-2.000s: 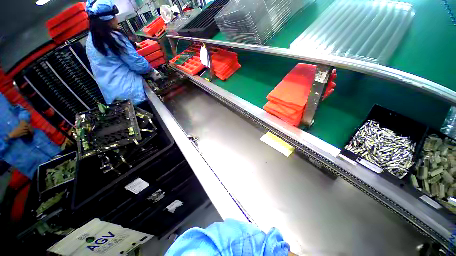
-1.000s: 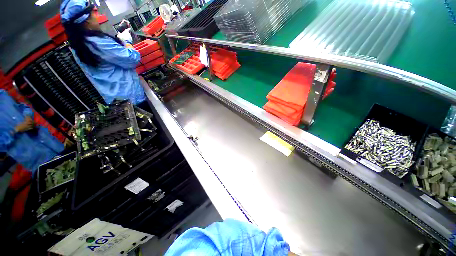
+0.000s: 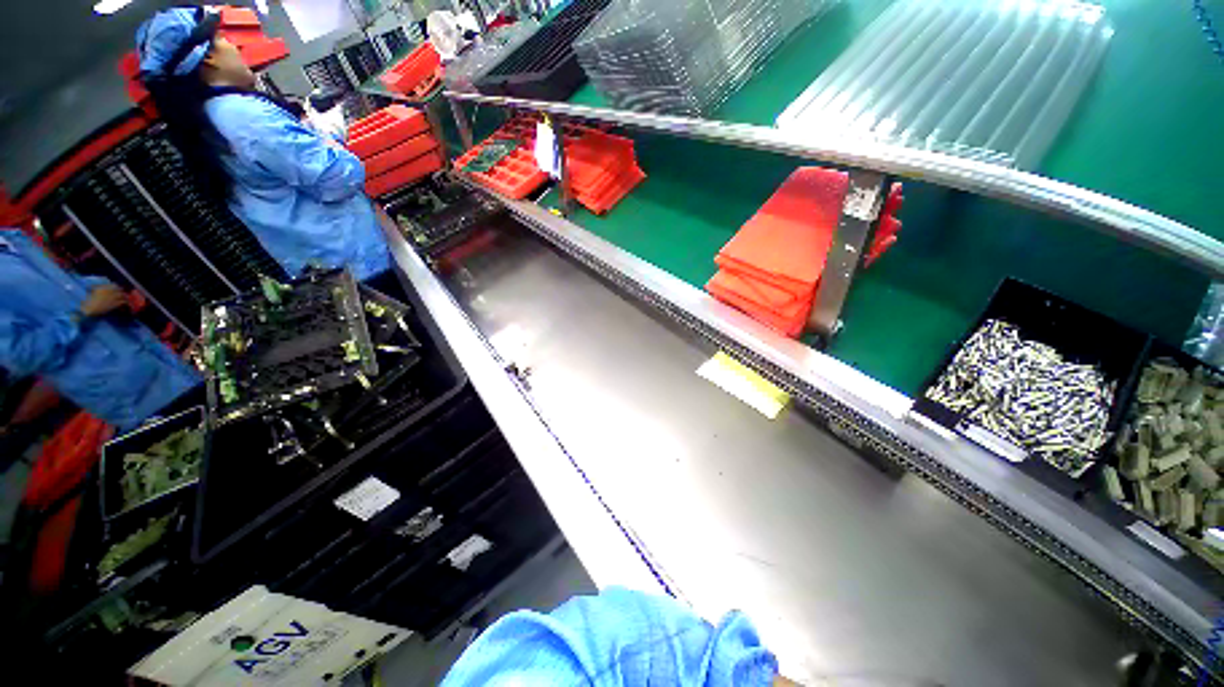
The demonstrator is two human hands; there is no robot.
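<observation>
A blue sleeve [image 3: 611,647] of mine shows at the bottom edge, with a sliver of wrist at its cuff. The hand beyond it is cut off by the picture's edge, and my other hand is out of the picture. In front of me lies the steel surface [image 3: 671,443] between the conveyor rails. A yellow label [image 3: 745,384] is on the far rail. Black bins to the right hold silver metal components [image 3: 1027,393] and beige-grey connectors [image 3: 1170,450]. A board carrier [image 3: 443,215] sits at the far end of the rails.
Red trays [image 3: 779,255] lie on the green shelf [image 3: 940,289] behind a metal post. Clear plastic tubes [image 3: 953,81] lie above. Stacked carriers [image 3: 289,342] stand in a black crate at left, near an AGV sign [image 3: 269,644]. Two people in blue smocks stand at left.
The nearer person at the line has shifted left and turned, with hands raised. A board carrier now shows on the rails beside that person. The person at far left has also moved. My sleeve stays put.
</observation>
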